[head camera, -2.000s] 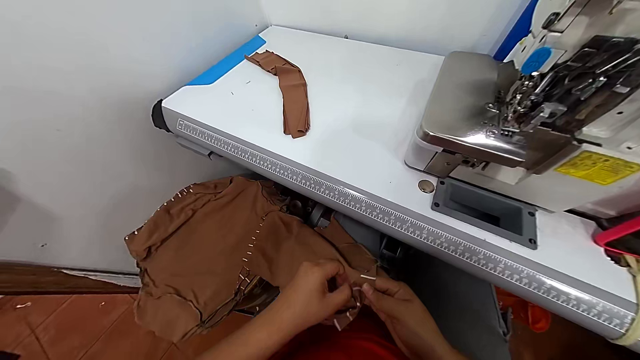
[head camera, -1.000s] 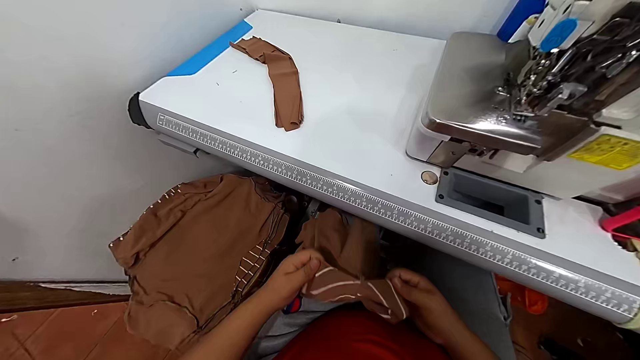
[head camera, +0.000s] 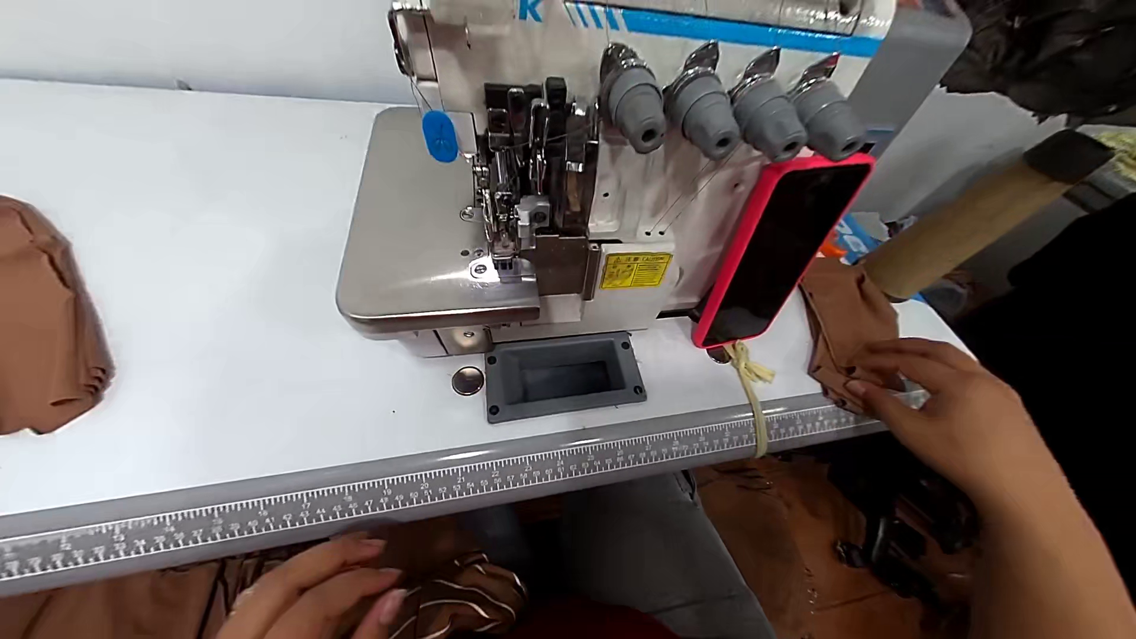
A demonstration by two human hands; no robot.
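My right hand point(head camera: 941, 408) is at the table's right end, thumb and fingers touching a folded piece of brown fabric point(head camera: 848, 324). Below the front edge, my left hand point(head camera: 319, 590) rests by a brown garment with pale stitching point(head camera: 461, 599); its fingers are loosely bent, and whether it grips the cloth cannot be told. A stack of brown fabric strips point(head camera: 44, 319) lies at the left of the white table. Between the two stands an overlock sewing machine point(head camera: 550, 177) with a metal work plate point(head camera: 417, 240).
A phone in a red case point(head camera: 781, 253) leans on the machine, near a yellow tie point(head camera: 752, 382) around the table edge. A grey recessed tray point(head camera: 568, 377) and a round metal disc point(head camera: 468, 381) are in front. A ruler strip point(head camera: 444, 488) lines the edge. A cardboard tube point(head camera: 967, 222) is behind right.
The view has swung right. My right hand has left the stitched garment on my lap and reached the fabric at the table's right end. My left hand has stayed low near the garment.
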